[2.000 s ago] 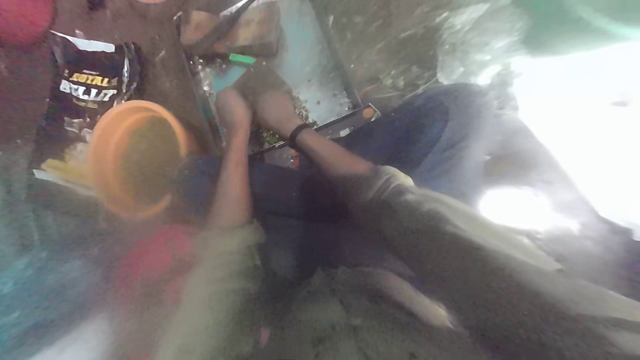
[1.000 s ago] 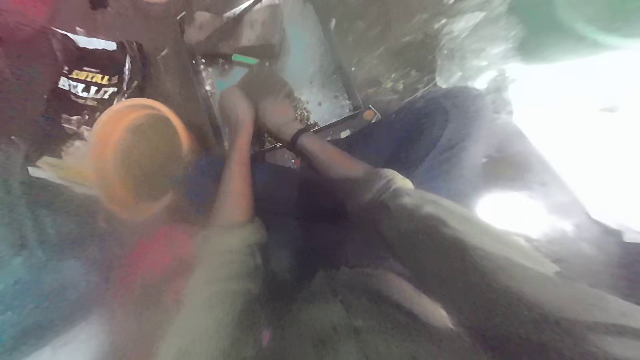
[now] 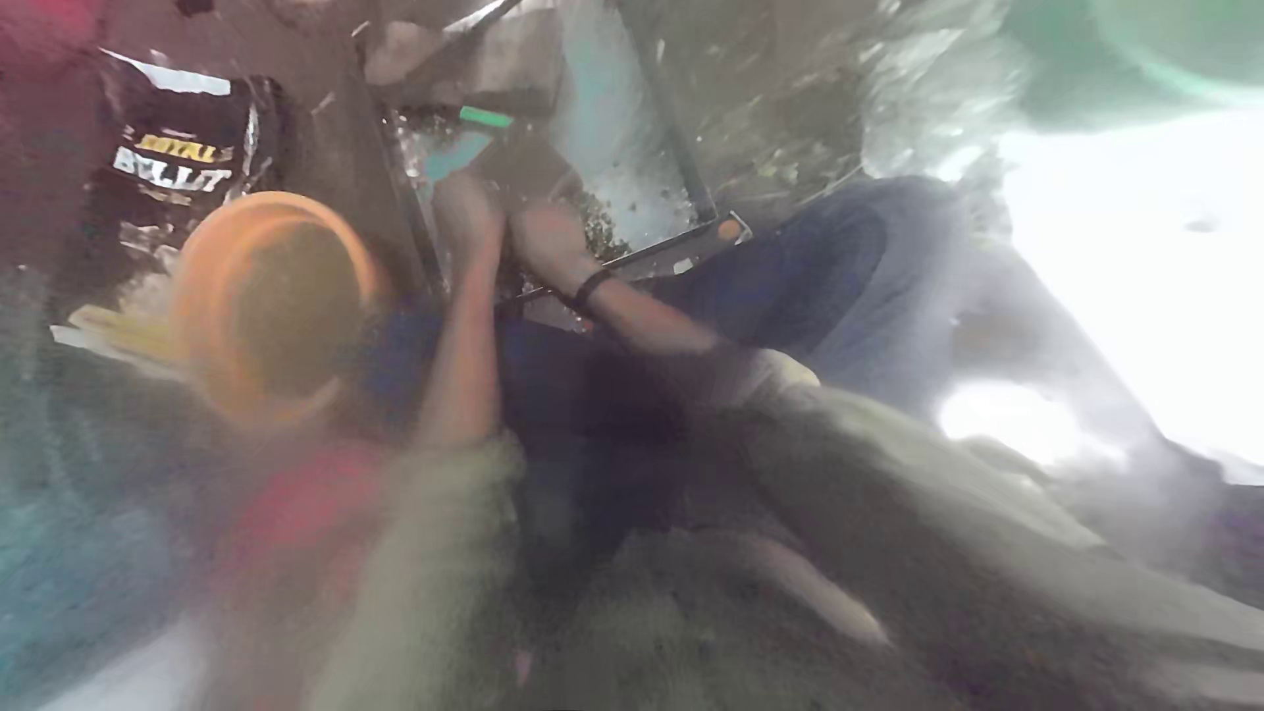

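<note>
Blurred at the upper middle of the head view, my left hand (image 3: pixel 469 212) and my right hand (image 3: pixel 553 237) are close together over a shallow dark-edged tray (image 3: pixel 652 252). A brown flat piece (image 3: pixel 533 166) lies at the fingers of both hands and appears held between them. The fingertips are too blurred to make out. Dark crumbled bits (image 3: pixel 600 229) lie in the tray beside my right hand, which has a dark band at the wrist. A small green strip (image 3: pixel 485 117) is just above the flat piece.
An orange bucket (image 3: pixel 351 247) stands left of my left forearm, with brownish contents or a brownish inside. Behind it lies a black printed plastic bag (image 3: pixel 178 109). Yellowish strips (image 3: pixel 123 331) are at its left. A brown block-like thing (image 3: pixel 509 64) rests at the tray's far end.
</note>
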